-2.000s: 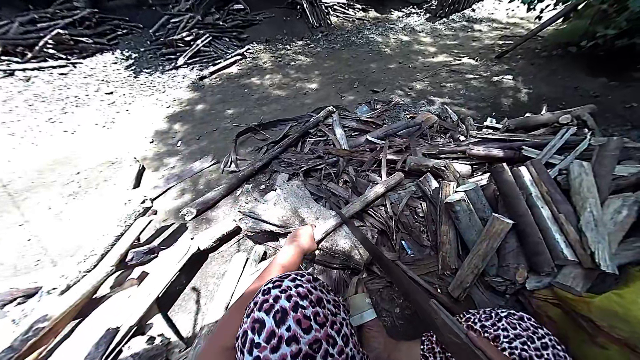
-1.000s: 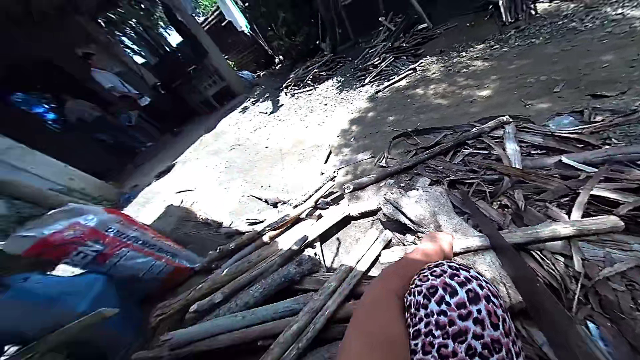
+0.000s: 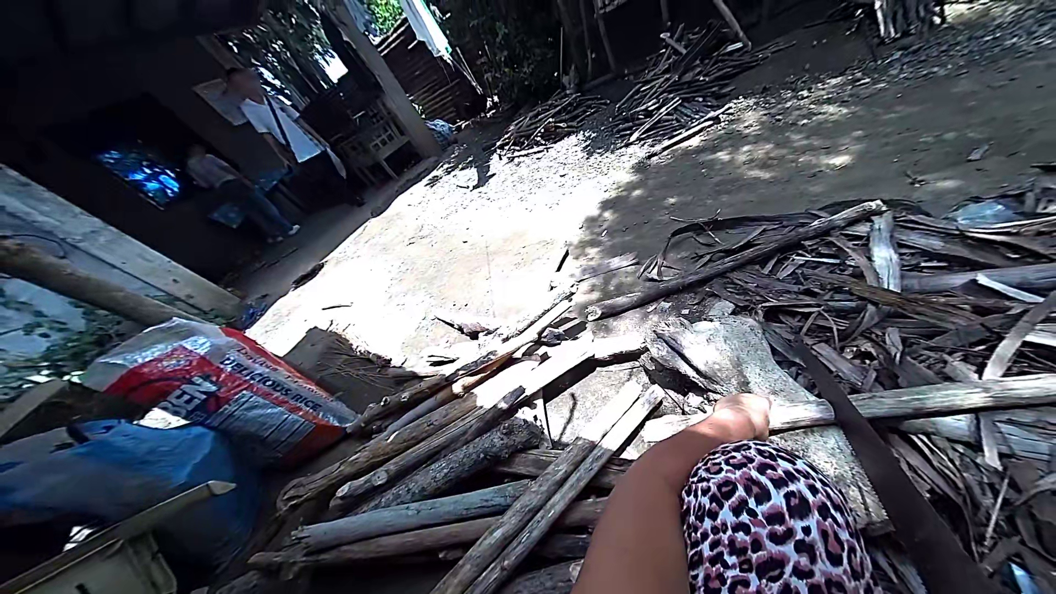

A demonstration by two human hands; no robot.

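Observation:
My left hand (image 3: 741,417) grips a pale wooden branch (image 3: 916,403) near its left end, over a flat light stone or block (image 3: 734,355). A long dark blade (image 3: 866,470), seemingly a machete, crosses over the branch to the right of the hand, its lower end running out at the bottom edge. My right hand is not in view. A knee in leopard-print cloth (image 3: 771,528) is just below my left hand. Left of the forearm lie several cut sticks (image 3: 462,503) in a loose pile.
Bark strips and wood scraps (image 3: 858,313) lie at the right. A printed rice sack (image 3: 231,392) and a blue bag (image 3: 157,470) stand at the left. Two people, one standing (image 3: 285,132) and one apparently seated (image 3: 231,186), are in the shade behind. More branches (image 3: 668,99) are heaped far back.
The view has swung left, bringing in the sack, blue bag and people. My left hand keeps its hold on the branch; the dark blade still crosses it.

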